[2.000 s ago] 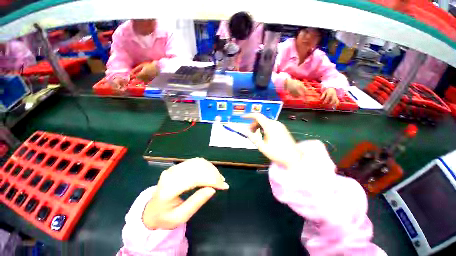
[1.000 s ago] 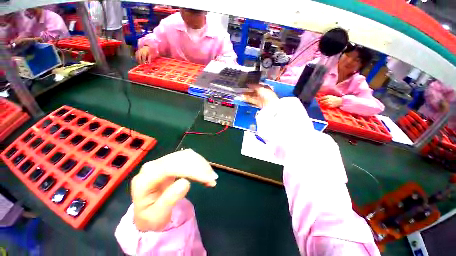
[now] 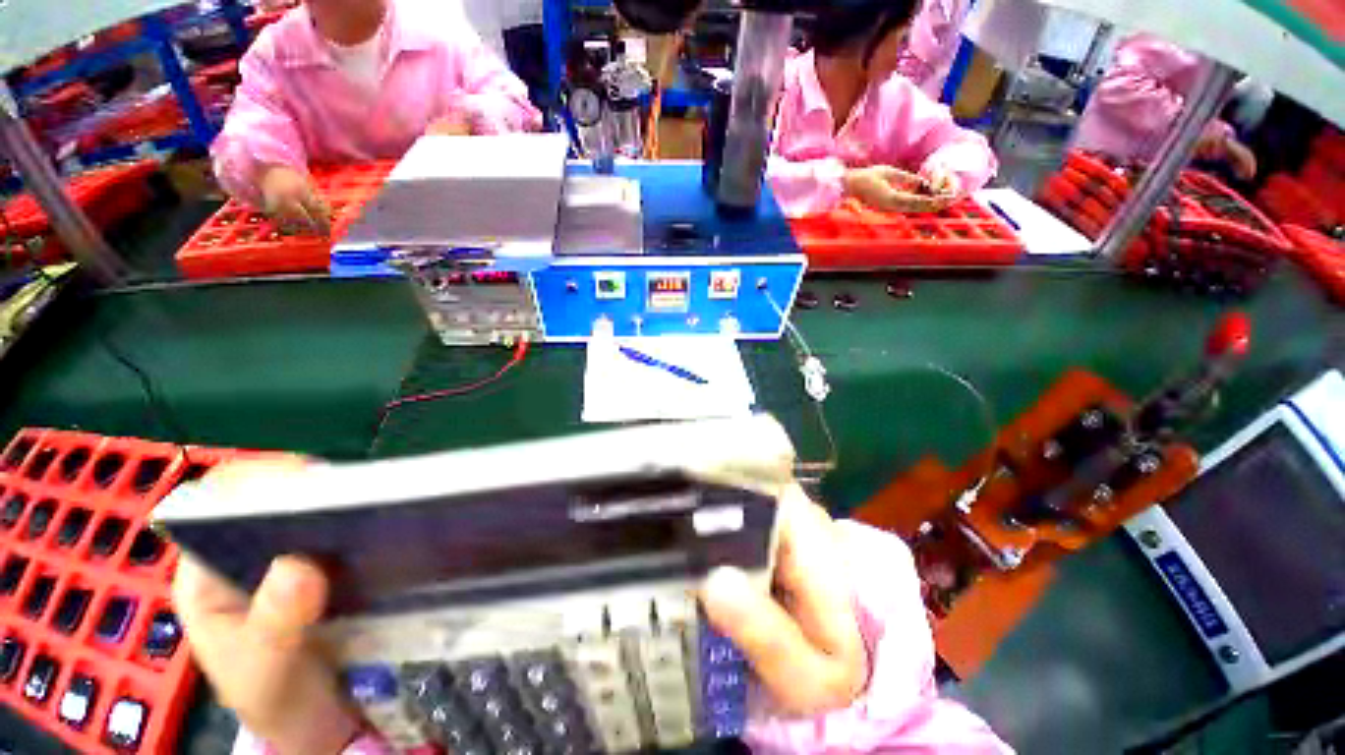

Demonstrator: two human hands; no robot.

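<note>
A wide, pale calculator (image 3: 487,634) with a dark display and rows of keys is held close in front of me, tilted up. My left hand (image 3: 266,620) grips its left end, thumb on the display side. My right hand (image 3: 797,605) grips its right end, thumb near the display's corner. The fingers behind the calculator are hidden. The calculator's lower edge is cut off by the picture's bottom edge.
An orange-red tray (image 3: 89,590) of watch heads lies at left. A blue pen (image 3: 664,364) lies on white paper (image 3: 620,398) before the blue control box (image 3: 664,303) and power supply (image 3: 480,305). A toggle-clamp fixture (image 3: 1084,457) and screen tester (image 3: 1269,516) stand at right.
My right hand has come back from the top of the equipment and now holds the calculator. My left hand has closed on its other end. The view has shifted.
</note>
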